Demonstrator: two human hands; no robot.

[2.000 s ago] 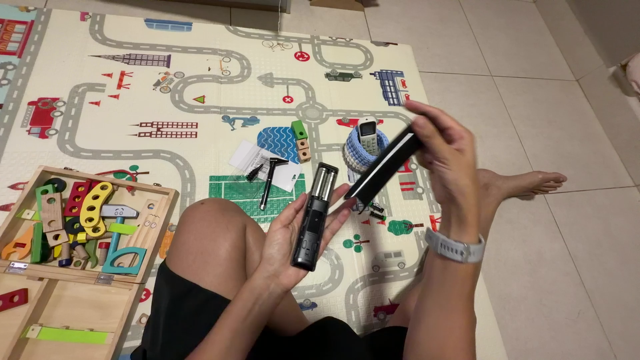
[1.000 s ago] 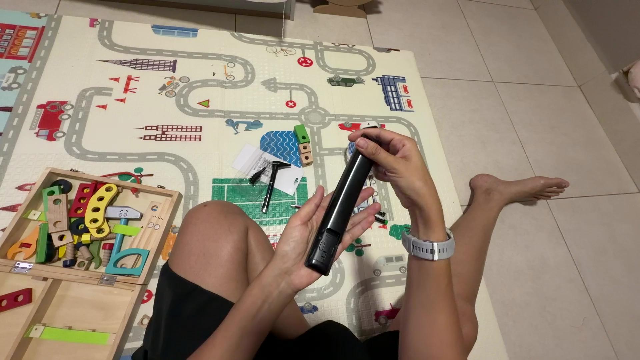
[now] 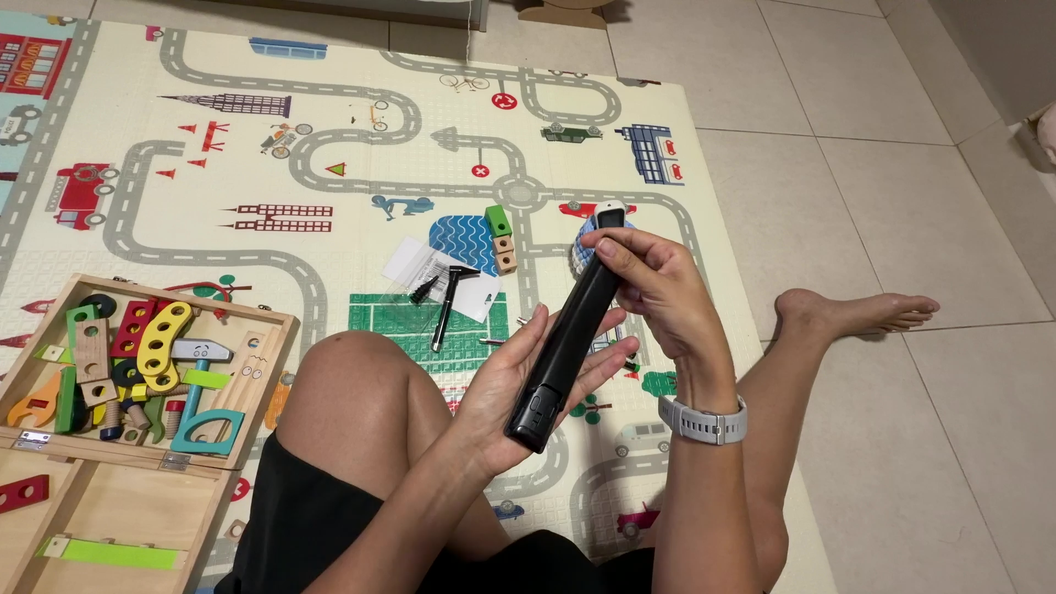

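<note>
My left hand (image 3: 503,396), palm up, cradles the lower end of a long black plastic device (image 3: 565,346). The thumb and fingers of my right hand (image 3: 652,280) pinch its upper end. The device lies tilted, with its top toward the upper right. Behind that end, the top of a grey handset (image 3: 610,211) shows above a blue and white round basket (image 3: 584,247), mostly hidden by the right hand. A black tool with an angled head (image 3: 446,309) and a small black cone-shaped piece (image 3: 424,289) lie on a clear and white package (image 3: 478,293) beyond my left hand.
A wooden toy toolbox (image 3: 268,363) with colourful toy parts and a toy hammer (image 3: 202,350) lies at the left. Green and plain wooden blocks (image 3: 499,235) lie on the printed play mat (image 3: 371,214). My knee is at centre left, my bare foot on the tiles at right.
Two seconds ago, the black device was in two parts, with a slot holding metallic cylinders exposed in my left hand and a long cover in my right. The cover now lies over the body.
</note>
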